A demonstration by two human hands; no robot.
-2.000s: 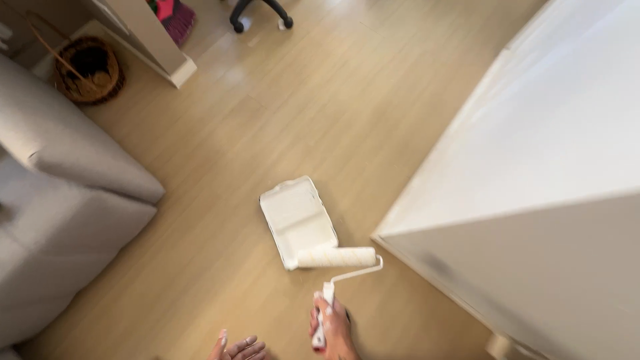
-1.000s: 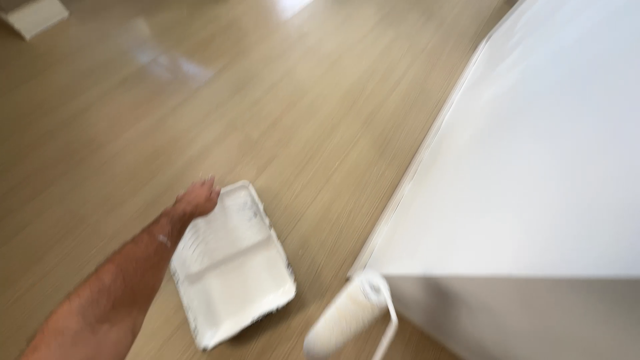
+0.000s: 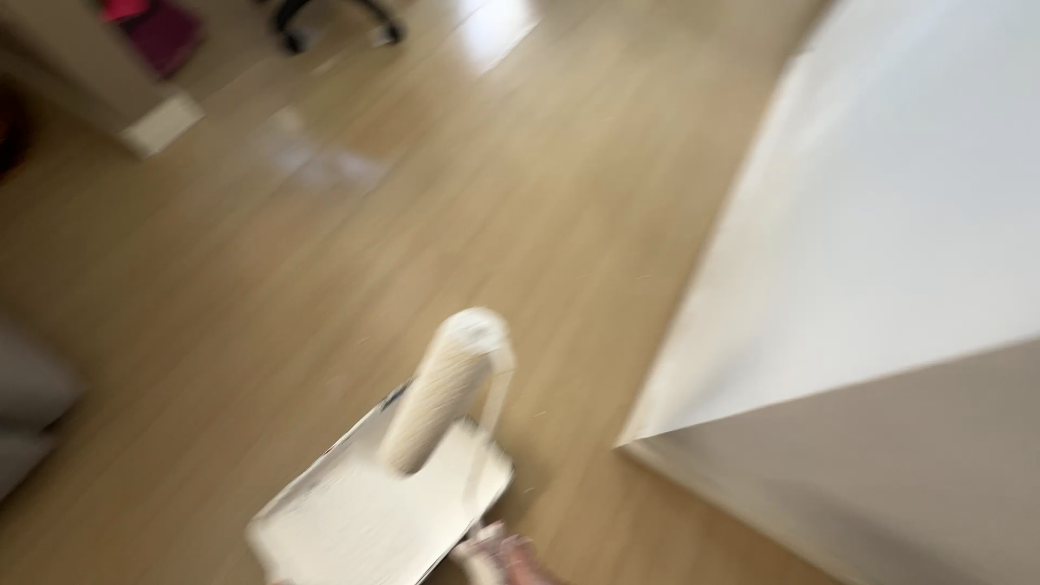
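Note:
A paint roller (image 3: 439, 398) with a cream sleeve and a white wire frame shows at the lower middle, over the far part of a white paint tray (image 3: 366, 512). My right hand (image 3: 504, 556), blurred at the bottom edge, is closed around the roller's handle, beside the tray's right edge. White paint coats the tray, whose near end runs out of view. Only a tiny bit of skin shows at the tray's near left end, so my left hand's hold is hidden.
A wall corner with a baseboard (image 3: 715, 504) stands at right. Wood-look floor (image 3: 528, 227) spreads around the tray. At upper left are a wall end (image 3: 89, 65), a purple item (image 3: 162, 36) and a black chair base (image 3: 337, 20); grey upholstery (image 3: 28, 398) is at the left edge.
The tray has turned from its earlier angle, and the roller, lately at its right, is now over its far part. My left hand, seen at the tray's far edge before, has gone almost wholly from view.

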